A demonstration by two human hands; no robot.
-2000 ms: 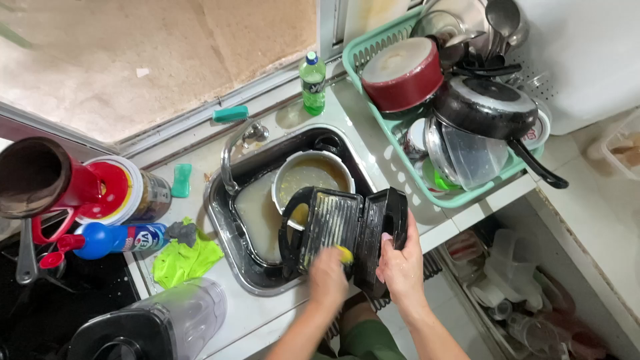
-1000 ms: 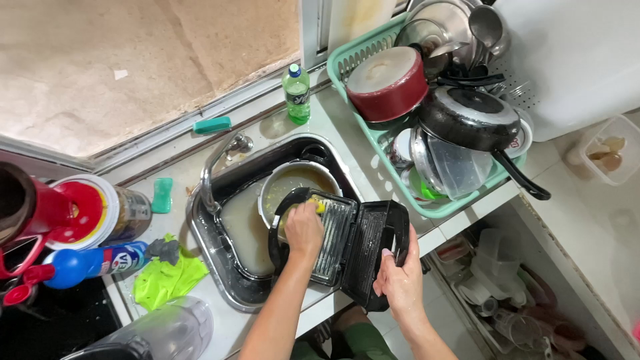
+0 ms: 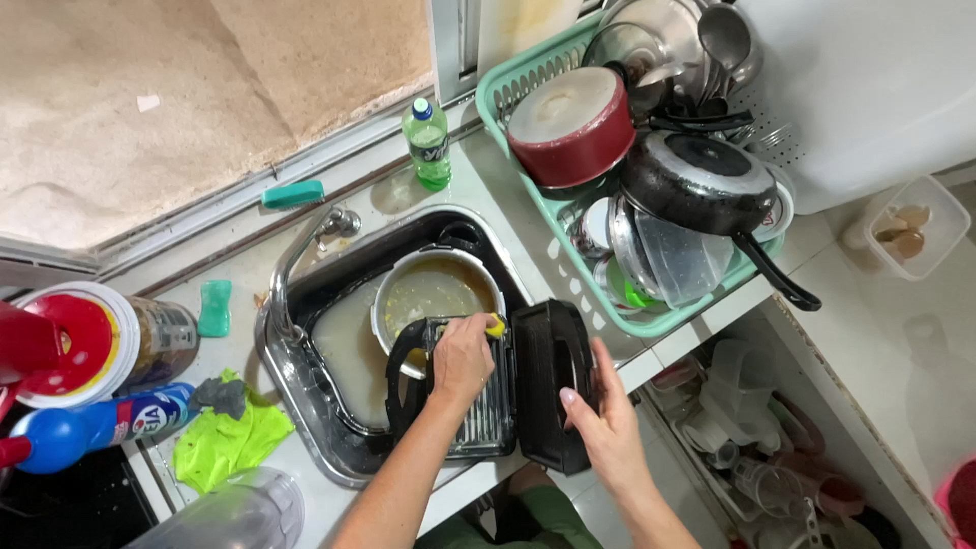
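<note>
A black hinged sandwich grill (image 3: 499,396) with ribbed plates lies opened out over the front right of the sink (image 3: 305,423). My left hand (image 3: 463,358) presses a yellow sponge (image 3: 496,326), mostly hidden under the fingers, on the ribbed plate. At the right half of the grill, my right hand (image 3: 602,415) has its thumb and fingers around the looped handle. Behind the grill, a round metal pot (image 3: 438,290) with cloudy water stands in the sink, which also holds murky water.
A green dish rack (image 3: 564,252) holds a red pot (image 3: 572,126), a black frying pan (image 3: 698,183) and lids. A curved faucet (image 3: 282,282), a green bottle (image 3: 428,149), a lime cloth (image 3: 229,442) and a blue spray bottle (image 3: 99,419) surround the sink. An open drawer (image 3: 770,442) holds plastic containers.
My left hand has moved the sponge over the ribbed plate toward the hinge side. The grill's right half now shows its black outer side, where its inner plate faced up one second ago.
</note>
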